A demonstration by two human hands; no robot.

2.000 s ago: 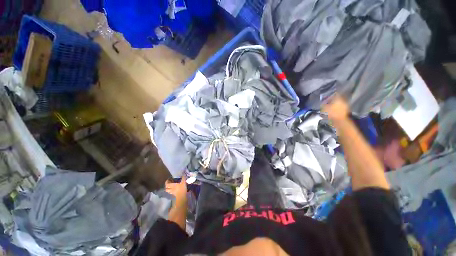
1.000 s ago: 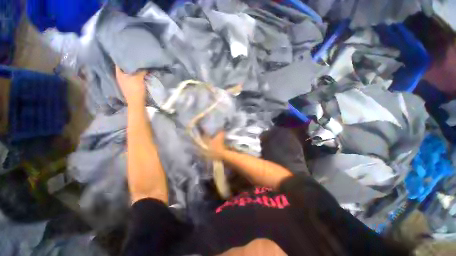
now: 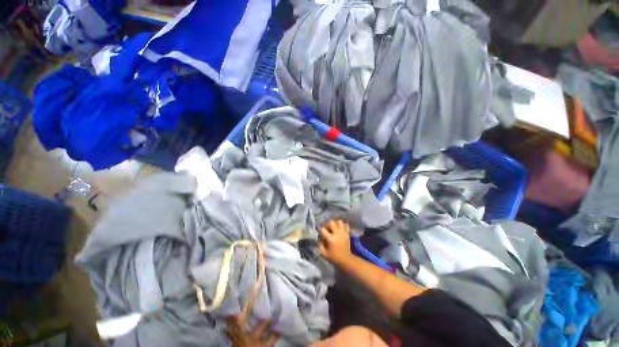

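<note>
A large grey bundle (image 3: pixel 278 278) lies across my lap, with a loose-looking beige tie (image 3: pixel 222 271) looped on its front. My right hand (image 3: pixel 336 242) has its fingers curled on the grey cloth at the bundle's right edge. My left hand (image 3: pixel 252 333) is low at the bottom edge, partly cut off and dark, with its fingers spread against the bundle's underside; its grip is unclear. Another grey bundle (image 3: pixel 142 251) with a pale strip lies against it at left. Behind, a blue crate with a red mark (image 3: pixel 353 146) holds more grey pieces.
A big grey bundle (image 3: pixel 387 74) stands at the back. Grey and white pieces (image 3: pixel 475 251) fill the right side, by a blue crate (image 3: pixel 509 179). Royal blue pieces (image 3: pixel 95 115) lie at back left, light blue pieces (image 3: pixel 563 305) at lower right. A blue crate (image 3: pixel 30 234) stands at left.
My right hand has moved from the tie to the bundle's right edge. My left hand has come down from the upper left to the bottom. The view has shifted, showing more behind the crates.
</note>
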